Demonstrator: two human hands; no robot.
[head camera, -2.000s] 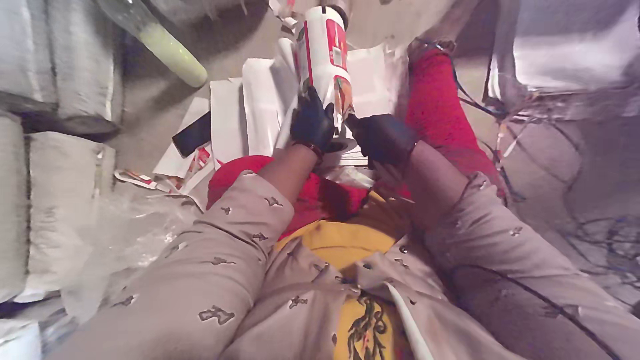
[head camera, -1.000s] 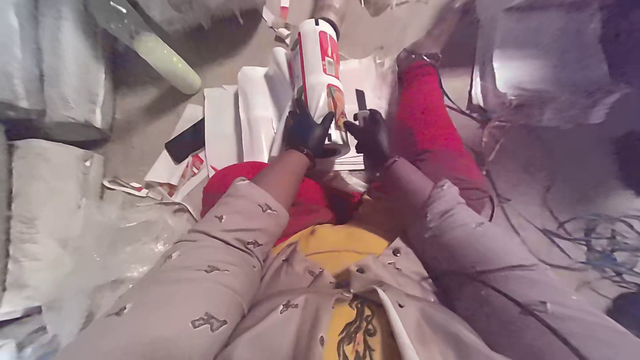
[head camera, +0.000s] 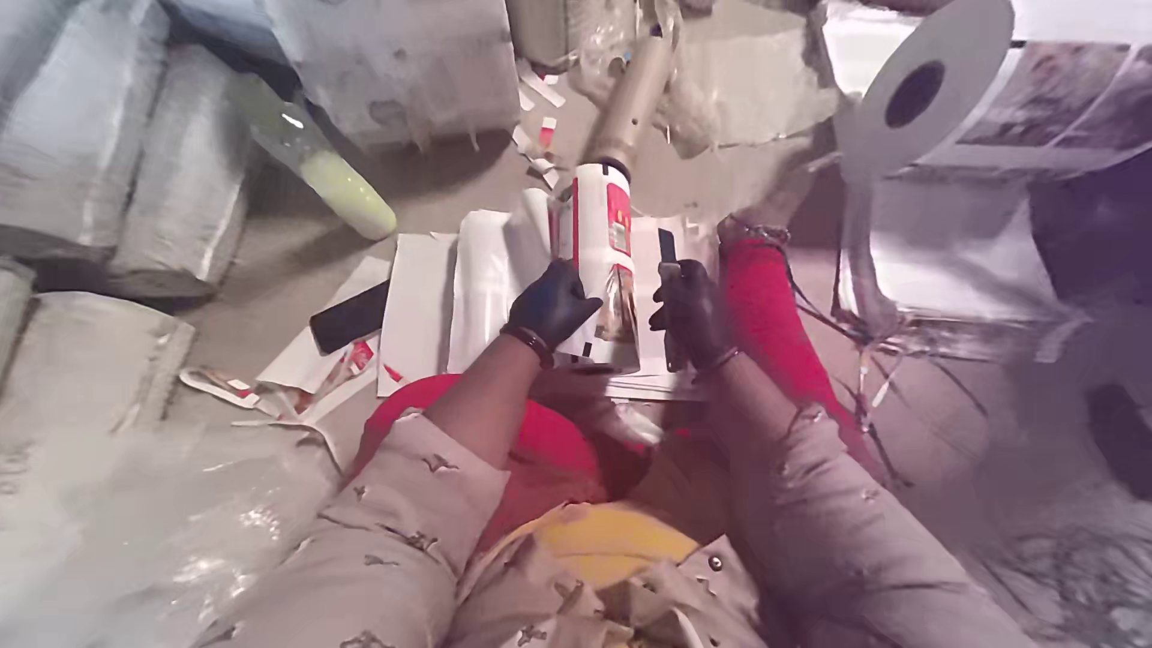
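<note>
A roll of printed white and red film (head camera: 589, 234) lies lengthwise in front of me over white sheets (head camera: 486, 279). My left hand (head camera: 553, 310), in a dark glove, rests on the roll's left side near its close end, thumb pointing right. In my gloved right hand (head camera: 691, 315), just right of the roll, is a dark, narrow tool with a grey part (head camera: 670, 270); its exact kind cannot be told. Beyond the roll's far end is a metal cylinder (head camera: 630, 99). A black flat phone-like object (head camera: 351, 317) lies on paper at the left.
Wrapped bundles (head camera: 81, 135) and a bottle with yellowish contents (head camera: 346, 193) are at the left. Printed scraps (head camera: 306, 387) lie by my left knee. A large film roll (head camera: 927, 99) stands at the upper right, with cords (head camera: 868, 378) on the floor below it.
My right hand has moved off the roll to its right side, where it now holds the dark tool. My left hand stays at the roll.
</note>
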